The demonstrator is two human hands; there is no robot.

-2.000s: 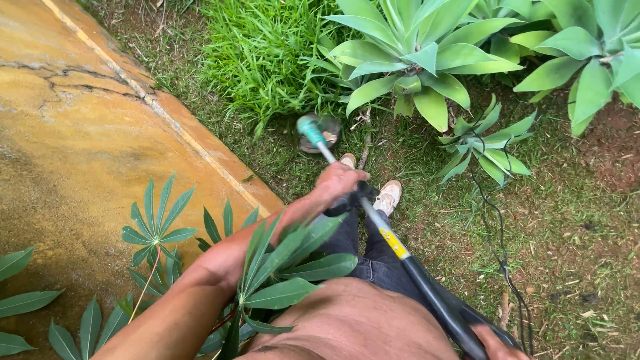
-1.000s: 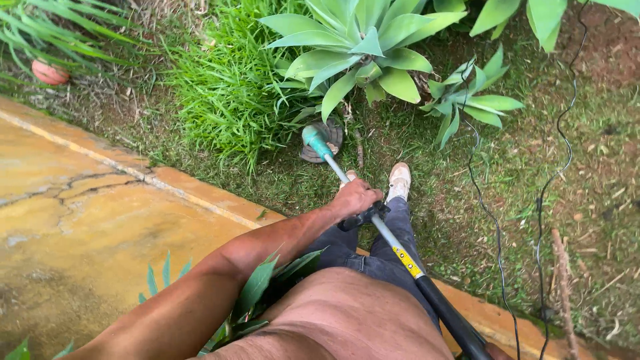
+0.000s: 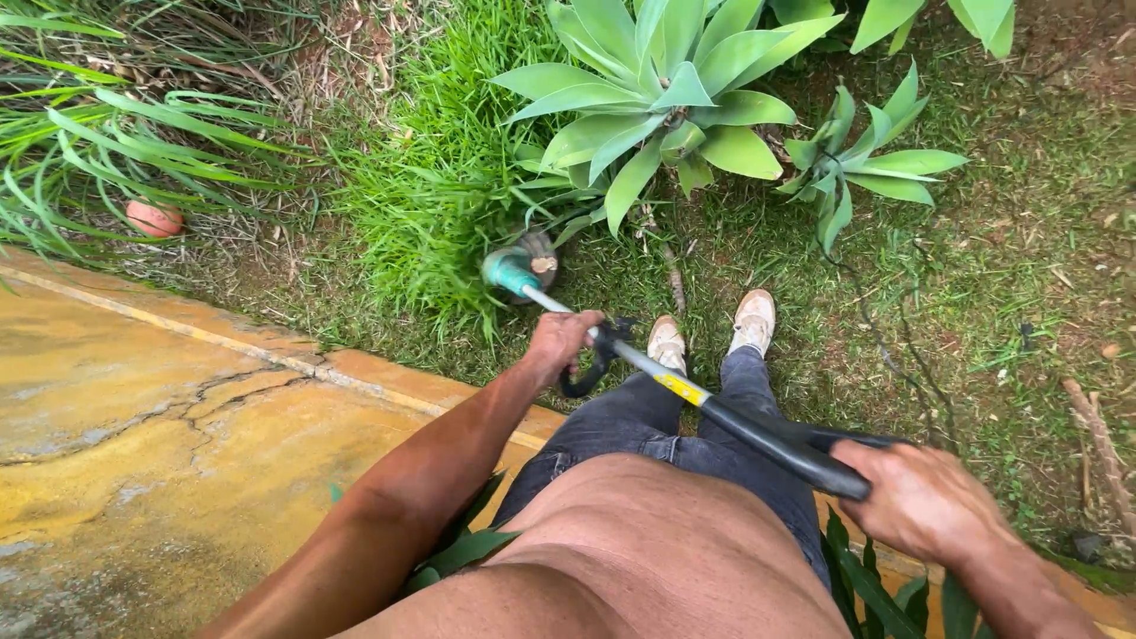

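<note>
A string trimmer (image 3: 635, 355) slants across my front, with a green head, a metal shaft and a black rear grip. My left hand (image 3: 561, 342) is closed around its front handle, near the black loop. At the lower right, my right hand (image 3: 914, 497) grips the black rear handle. The green trimmer head (image 3: 508, 270) with its grey guard (image 3: 538, 259) is low at the edge of the tall grass (image 3: 417, 204). The cutting line cannot be made out.
A broad-leaved agave (image 3: 666, 98) and a smaller one (image 3: 856, 164) grow ahead. A black cable (image 3: 874, 328) lies at the right. A cracked yellow concrete slab (image 3: 133, 399) borders the grass on the left. A reddish ball (image 3: 154, 218) and a stick (image 3: 1100, 448) lie on the ground.
The view has swung left, bringing the ball and long-leaved plant into sight. My right hand, mostly out of view before, now shows on the rear handle. My left hand keeps its hold.
</note>
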